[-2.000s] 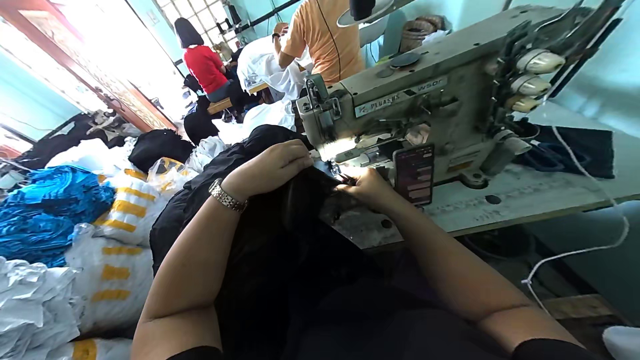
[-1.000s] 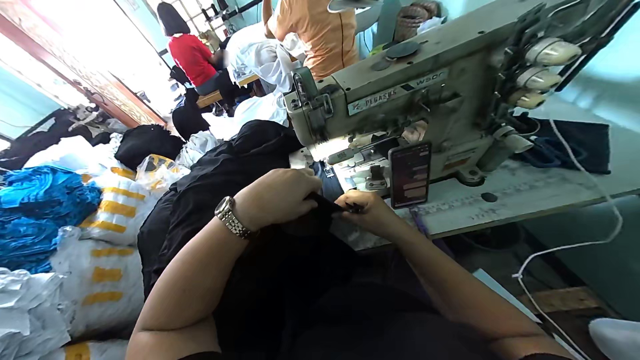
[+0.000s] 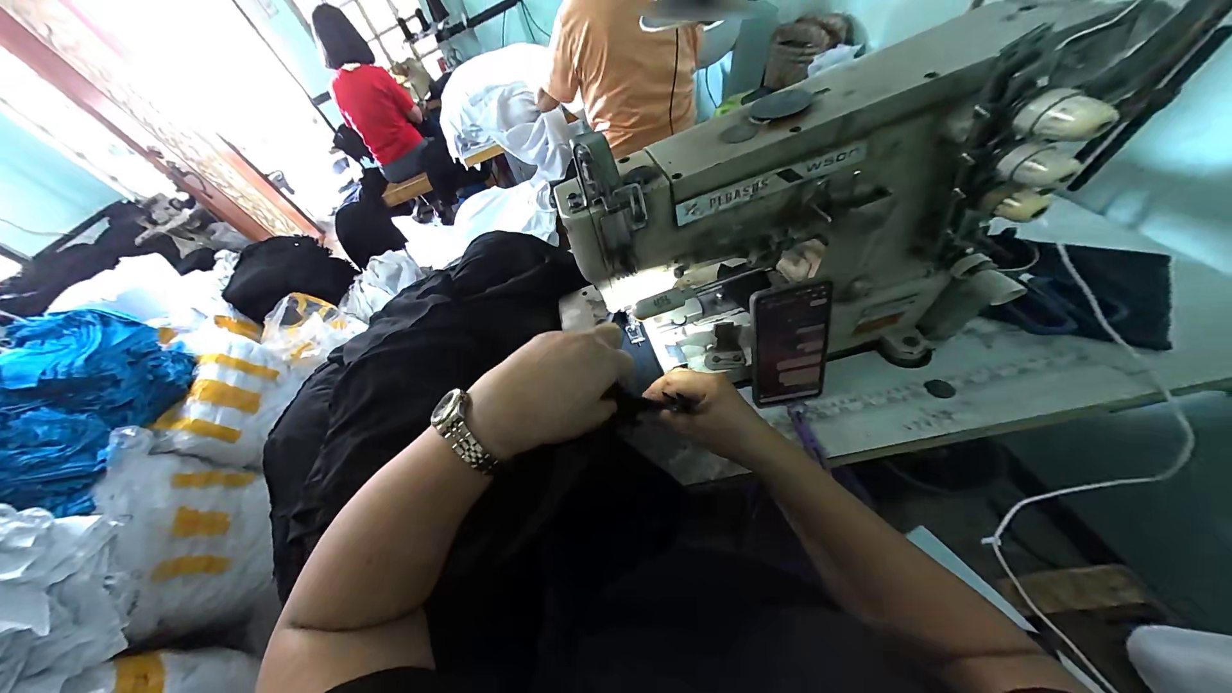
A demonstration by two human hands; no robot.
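Note:
Black fabric [image 3: 414, 337] is heaped left of a Pegasus industrial sewing machine [image 3: 770, 192] and runs down over my lap. My left hand [image 3: 558, 390], with a metal-band watch [image 3: 462, 431] on its wrist, grips the fabric just in front of the lit needle area. Close beside it, my right hand [image 3: 707, 409] is closed on the fabric's edge, and a small dark tool, perhaps thread snips, shows at its fingers. A phone [image 3: 791, 343] stands upright against the machine, right of the needle area. The fingertips of my left hand are partly hidden.
Bags with yellow tape [image 3: 202, 525] and blue plastic bundles [image 3: 87, 385] are piled at the left. Two people, one in red [image 3: 375, 111] and one in orange [image 3: 626, 72], work beyond the machine. Dark cloth [image 3: 1107, 289] lies on the machine table [image 3: 982, 395]; a white cord [image 3: 1174, 462] hangs at the right.
Both hands have moved from close by the needle area toward my body, with the black fabric between them. More of the needle area shows now.

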